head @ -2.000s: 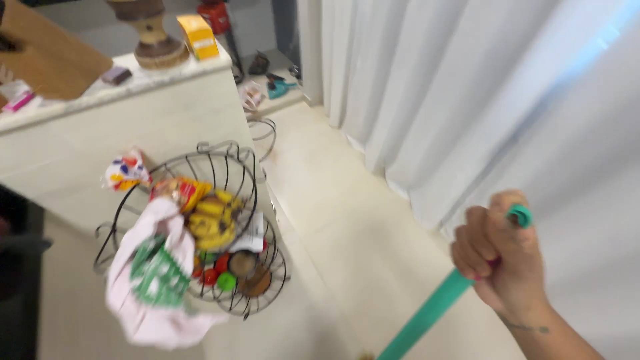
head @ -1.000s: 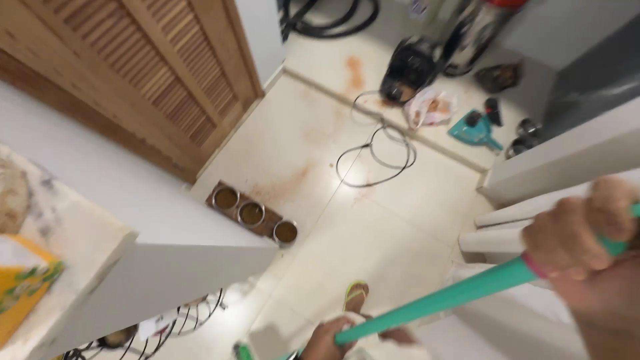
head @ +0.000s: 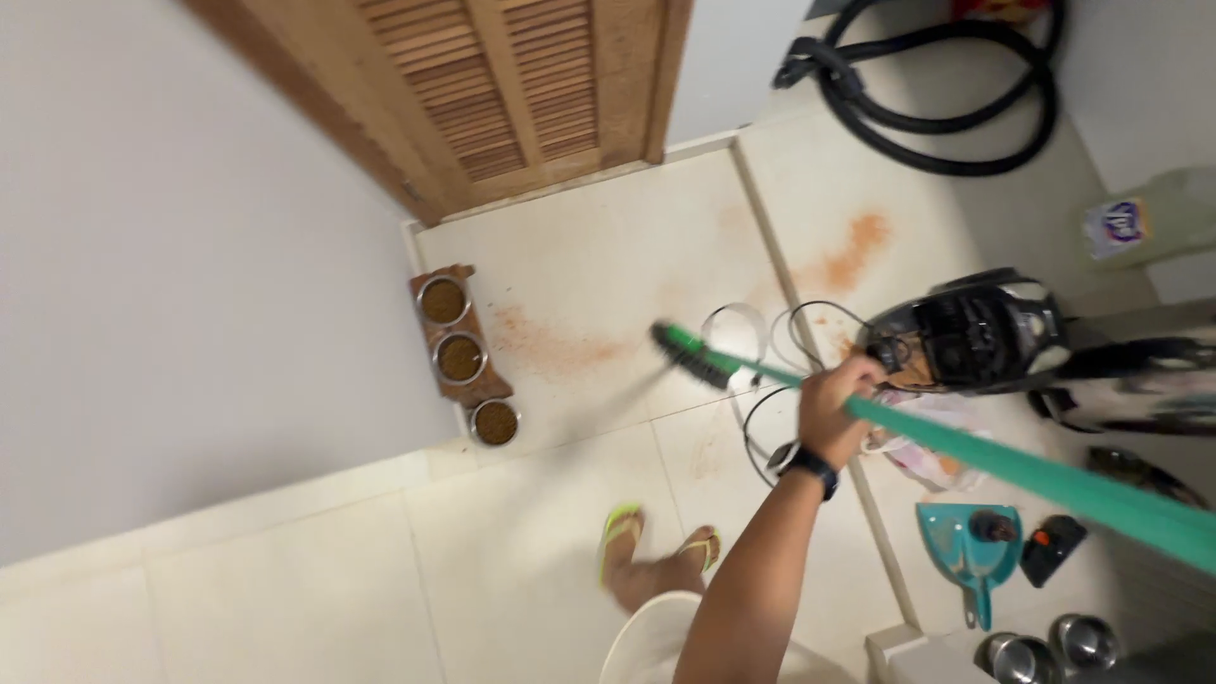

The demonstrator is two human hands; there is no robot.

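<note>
My left hand (head: 836, 404), with a dark watch on its wrist, grips the green handle (head: 997, 456) of a broom. The handle runs from the right edge down to the broom head (head: 698, 355), which has a green top and dark bristles and is over the pale tiled floor. Reddish-brown powder (head: 570, 350) is scattered left of the broom head, and more powder (head: 855, 252) lies beyond the floor's raised strip. A thin black cable (head: 750, 427) loops close to the broom head and hand. My right hand is out of view.
Three metal bowls of brown pellets, one bowl (head: 462, 358) among them, stand by the left wall. A black vacuum cleaner (head: 978, 332), its coiled hose (head: 950, 123), a plastic bag (head: 926, 442) and a teal dustpan (head: 971, 546) are at right. Feet in flip-flops (head: 622, 546) stand below; a louvred wooden door (head: 484, 85) is above.
The view has swung from the counter and wire baskets to the floor by the door. The broom head now shows beyond my left hand, and my right hand has left the view.
</note>
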